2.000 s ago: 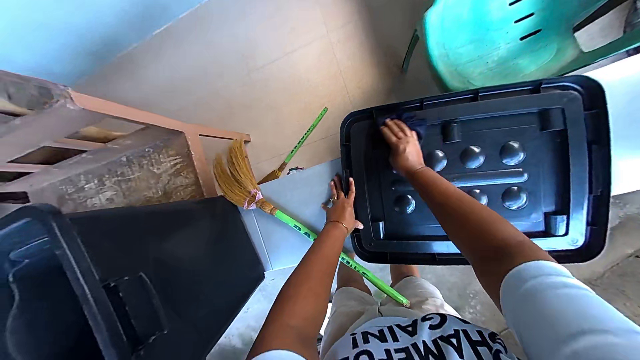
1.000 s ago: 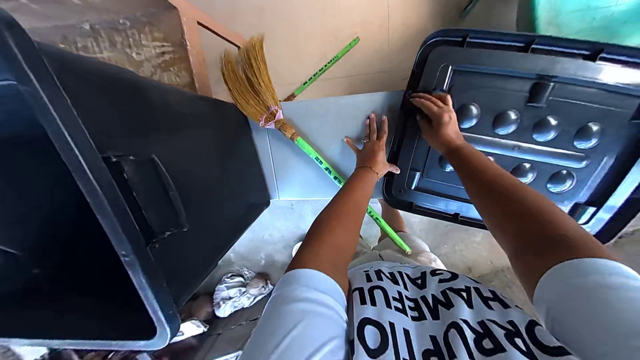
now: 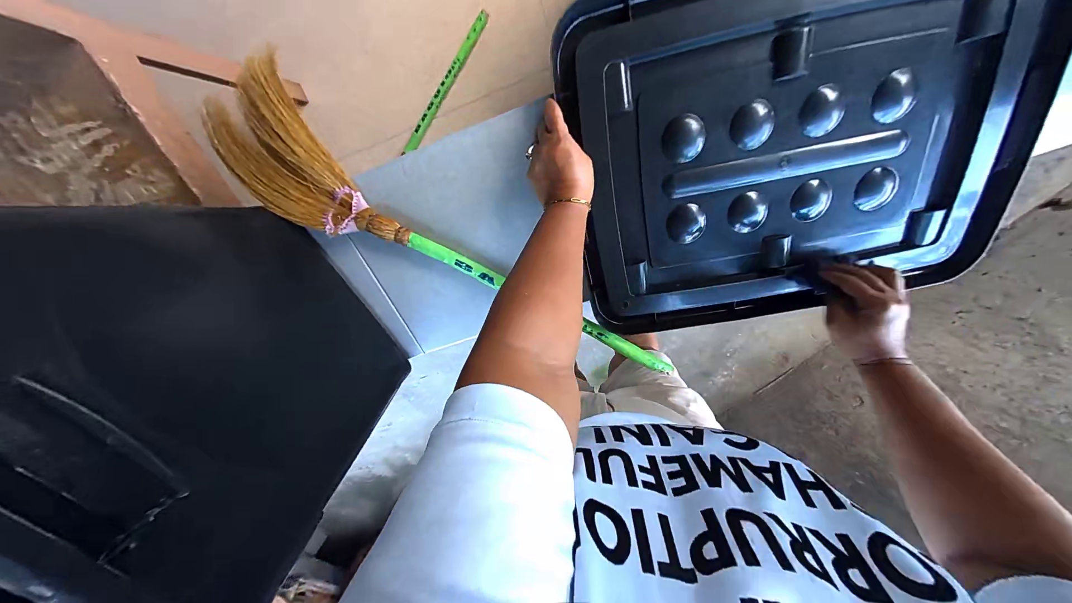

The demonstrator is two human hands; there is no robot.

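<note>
A black plastic storage-box lid [image 3: 779, 167], its underside with raised domes facing me, fills the upper right of the head view. My left hand [image 3: 563, 159], with a ring and a thin bracelet, is at the lid's left edge, fingers extended upward along it; how firmly it grips is not clear. At the lid's lower rim, my right hand [image 3: 867, 306] presses a dark cloth [image 3: 816, 272] onto the surface, slightly blurred. Below my left forearm a broom [image 3: 452, 260] with straw bristles and a green handle slants across, partly hidden by the arm.
A large black plastic bin [image 3: 184, 352] takes up the lower left. A second green stick [image 3: 444, 84] lies on the tiled floor beyond the broom. A worn wooden frame [image 3: 109, 75] stands at the upper left, and rough concrete [image 3: 988, 360] shows at right.
My right hand has moved from the lid's upper left part to its lower rim. My left hand, spread beside the lid earlier, is now up against its left edge. The view has shifted.
</note>
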